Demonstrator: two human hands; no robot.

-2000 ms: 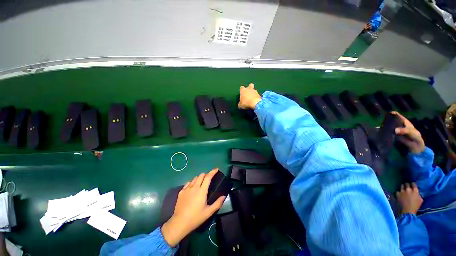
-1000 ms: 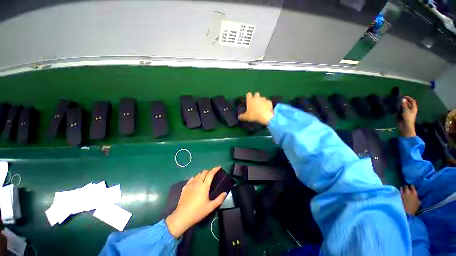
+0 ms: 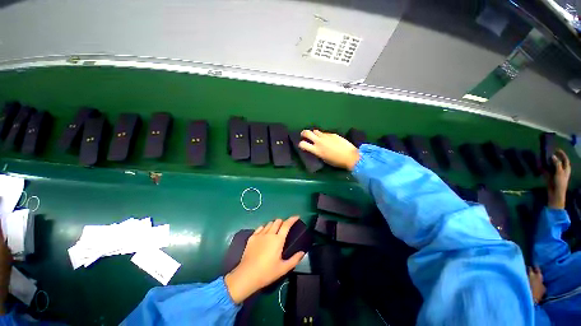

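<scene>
My left hand (image 3: 264, 258) is closed around a black box piece (image 3: 297, 239) over the green bench. My right hand (image 3: 328, 148) reaches over the green conveyor belt (image 3: 159, 95), its fingers on a black box (image 3: 307, 153) at the right end of a close group. The hand hides part of that box. More black boxes with two small gold marks, such as one at the left (image 3: 197, 143), lie spaced along the belt. A heap of black boxes (image 3: 347, 204) lies on the bench between my arms.
White cards (image 3: 118, 240) lie fanned on the bench, with a pale ring (image 3: 251, 199) right of them. White pieces (image 3: 19, 223) lie at the left edge. At the right, another person's hand (image 3: 559, 178) holds a black box over the belt. A grey panel (image 3: 191, 38) stands behind.
My right hand, first beyond the boxes, has come down onto the box group, which now has more boxes side by side. My left hand keeps its box. The neighbour's hand has moved out over the belt.
</scene>
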